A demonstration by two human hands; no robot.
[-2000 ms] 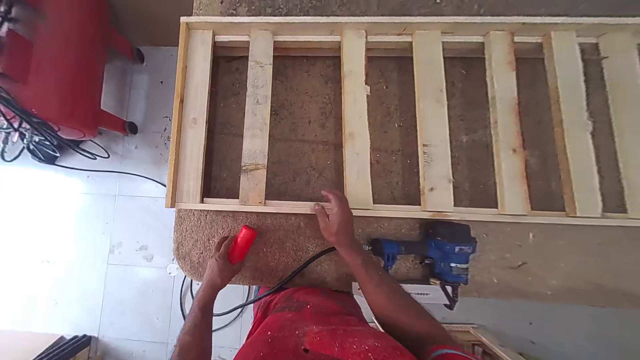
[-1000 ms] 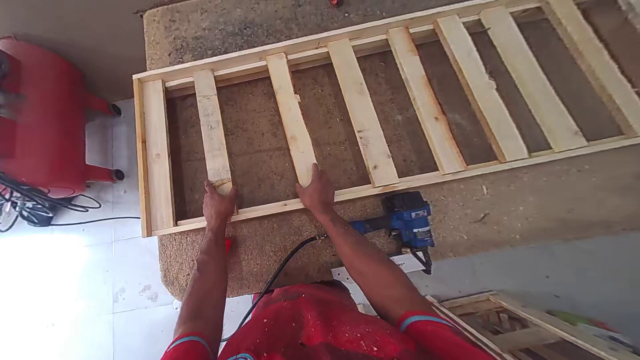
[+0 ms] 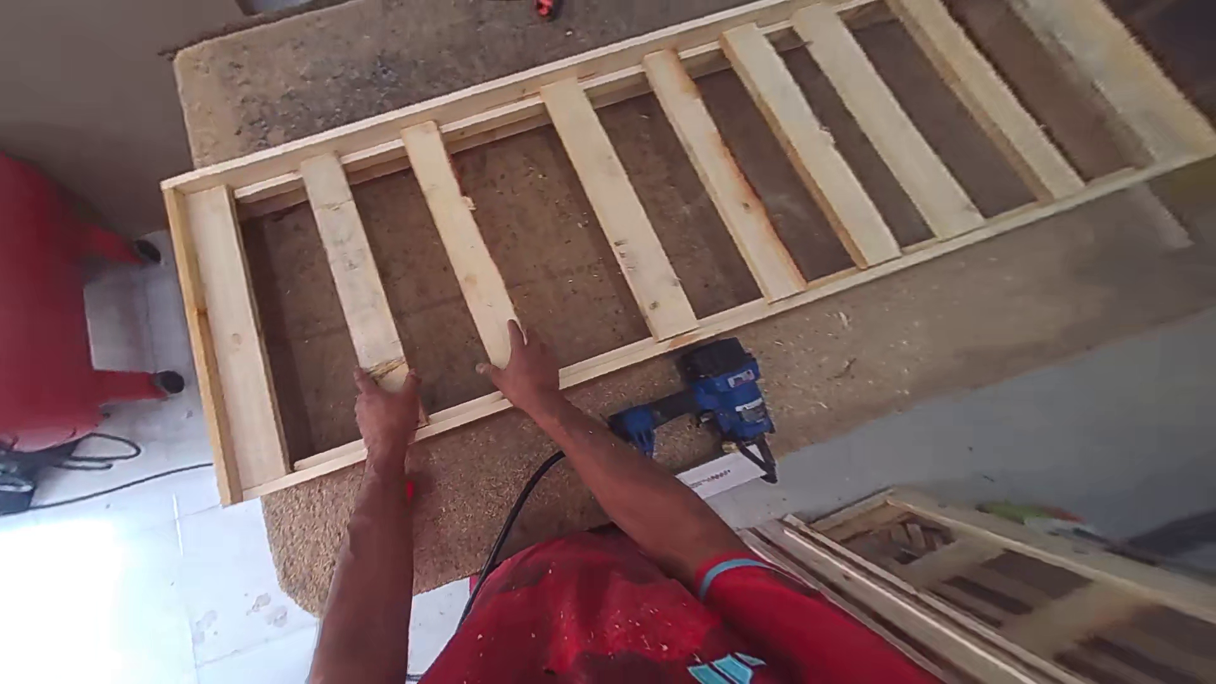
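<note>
A long wooden frame with several wooden slats across it lies at a slant on the workbench. My left hand grips the near end of the second slat from the left, thumb and fingers on its two sides. The near end of the third slat is held by my right hand. A blue pneumatic nailer lies on the bench edge, right of my right forearm. Just below my left hand a small red object shows, mostly hidden by my wrist.
The particleboard bench top carries wood chips. A black hose runs from the nailer past my shirt. A red tank-like machine stands on the tiled floor at left, with cables. More wooden frames stand at lower right. A white box lies beside the nailer.
My left hand has let go of the red object it held two seconds ago and has taken hold of a slat. My right hand has moved onto the third slat. The frame now lies slanted in view.
</note>
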